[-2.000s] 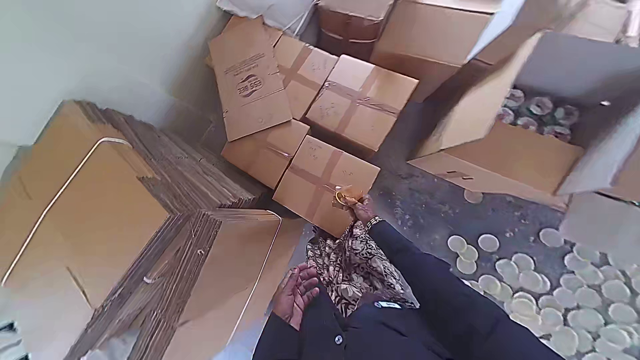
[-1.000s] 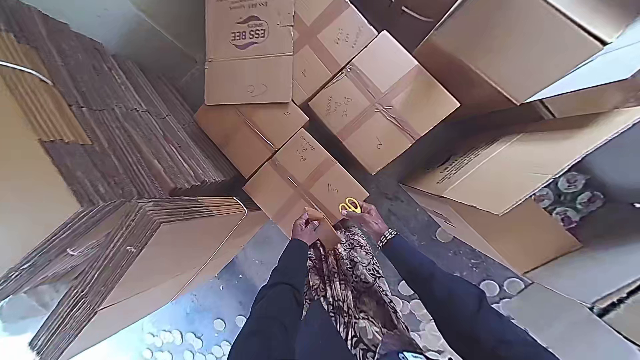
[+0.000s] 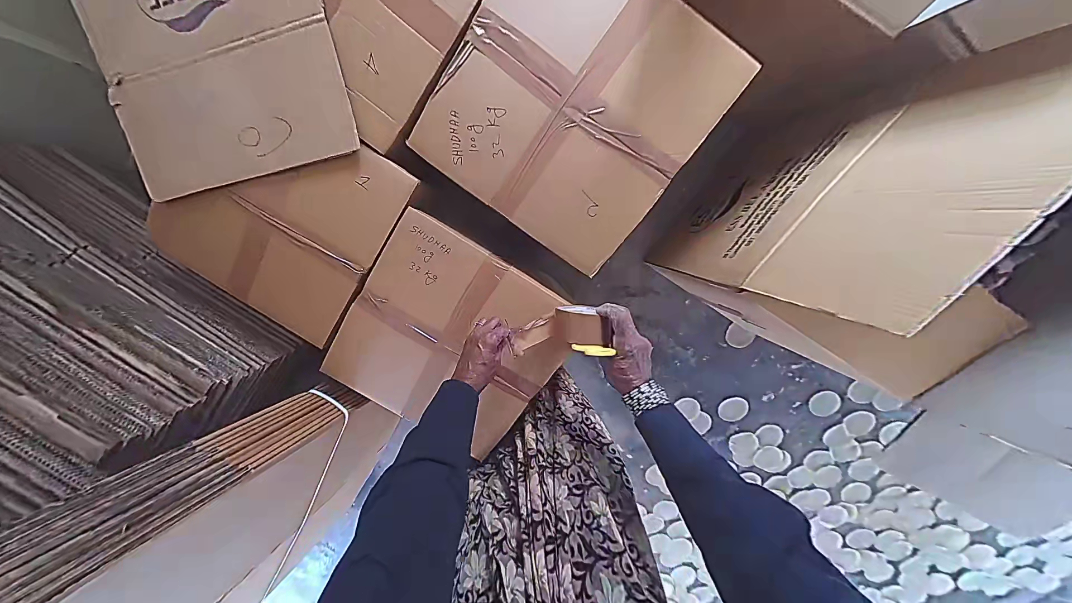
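Observation:
My right hand (image 3: 628, 345) grips a roll of brown packing tape (image 3: 578, 327), with yellow scissor handles (image 3: 593, 350) showing just under the roll. A short strip of tape (image 3: 532, 333) runs from the roll to my left hand (image 3: 486, 350), whose fingers pinch its free end. Both hands are above the near corner of a taped cardboard carton (image 3: 427, 310) that bears handwriting. The blades of the scissors are hidden.
More taped cartons (image 3: 578, 109) stand beyond, one with a folded cardboard sheet (image 3: 243, 109) on it. Stacks of flattened cardboard (image 3: 126, 318) lie at left, one tied with a white strap (image 3: 322, 477). An open carton (image 3: 888, 218) is at right, near many pale discs (image 3: 825, 404) on the floor.
My left hand, apart from the right two seconds ago, has come up to the carton beside it. A strip of tape now spans between the hands. The view has moved closer over the cartons.

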